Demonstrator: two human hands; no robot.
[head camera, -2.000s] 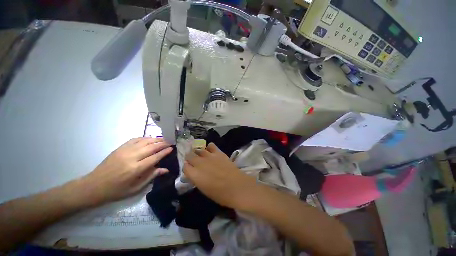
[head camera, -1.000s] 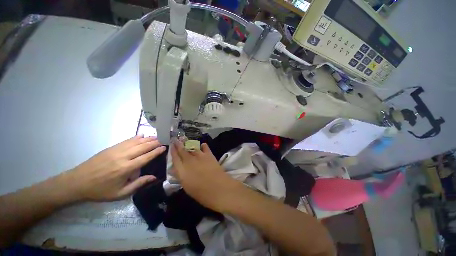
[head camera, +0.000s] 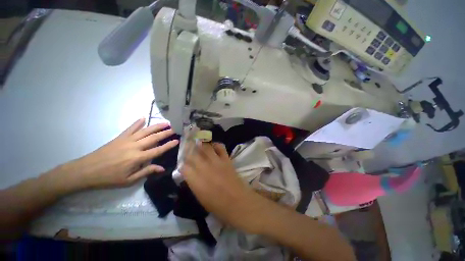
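Note:
The black garment cloth (head camera: 163, 188) lies under the needle area and hangs over the table's front edge. Its light grey lining (head camera: 267, 163) is bunched right of my right wrist. My left hand (head camera: 135, 155) lies flat with fingers spread, its fingertips on the black cloth just left of the presser foot (head camera: 191, 130). My right hand (head camera: 209, 173) is right of the foot, fingers bent down on the cloth; its fingertips are partly hidden and I cannot tell whether they pinch it. The cream sewing machine head (head camera: 176, 66) stands over the work.
The white table (head camera: 66, 102) extends left. A grey lamp (head camera: 125, 38) hangs left of the head. The control panel (head camera: 367, 33) is at upper right. A paper slip (head camera: 354, 127) is on the machine arm. A pink cone-shaped object (head camera: 352, 188) lies at right.
The view has shifted slightly. My left hand's fingers are spread wider than before. My right hand's fingers have drawn back a little from the presser foot. The cloth lies much the same.

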